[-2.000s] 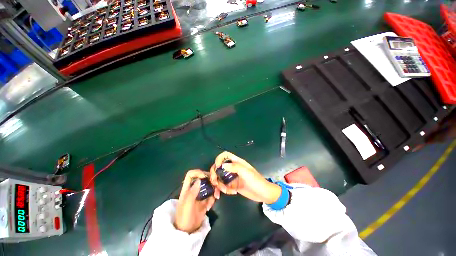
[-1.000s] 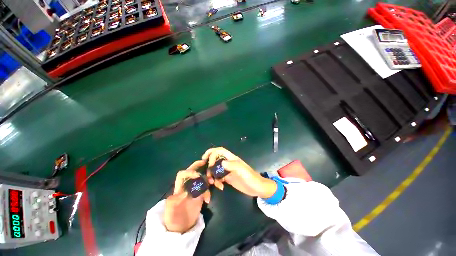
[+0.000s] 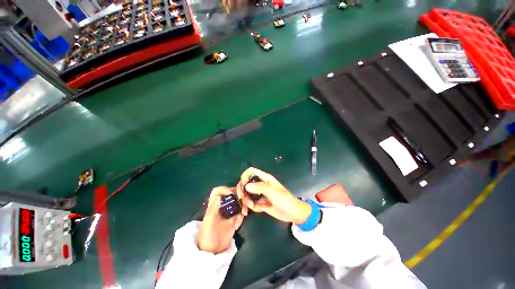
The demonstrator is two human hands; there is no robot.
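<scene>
My left hand (image 3: 217,224) holds a small rounded glossy black housing piece (image 3: 229,206), its shiny face up. My right hand (image 3: 271,197), with a blue band (image 3: 311,215) at the wrist, holds another small dark piece (image 3: 253,188), partly covered by the thumb and fingers. The two hands touch or nearly touch above the green mat. Whether the two pieces are joined by anything is hidden by the fingers. A slim dark-and-silver tool (image 3: 314,152) lies on the mat beyond my right hand.
A power supply (image 3: 42,237) with lit digits stands at left. A black compartment tray (image 3: 361,130) with a pen and white label lies right, with a calculator (image 3: 452,62) and red tray (image 3: 480,51) behind. A filled parts tray (image 3: 135,55) is far left. Several units lie across the bench.
Both hands still hold their pieces. The pieces showed pale markings on their faces a second ago; now they are tilted differently and show glare, and my right thumb covers more of its piece.
</scene>
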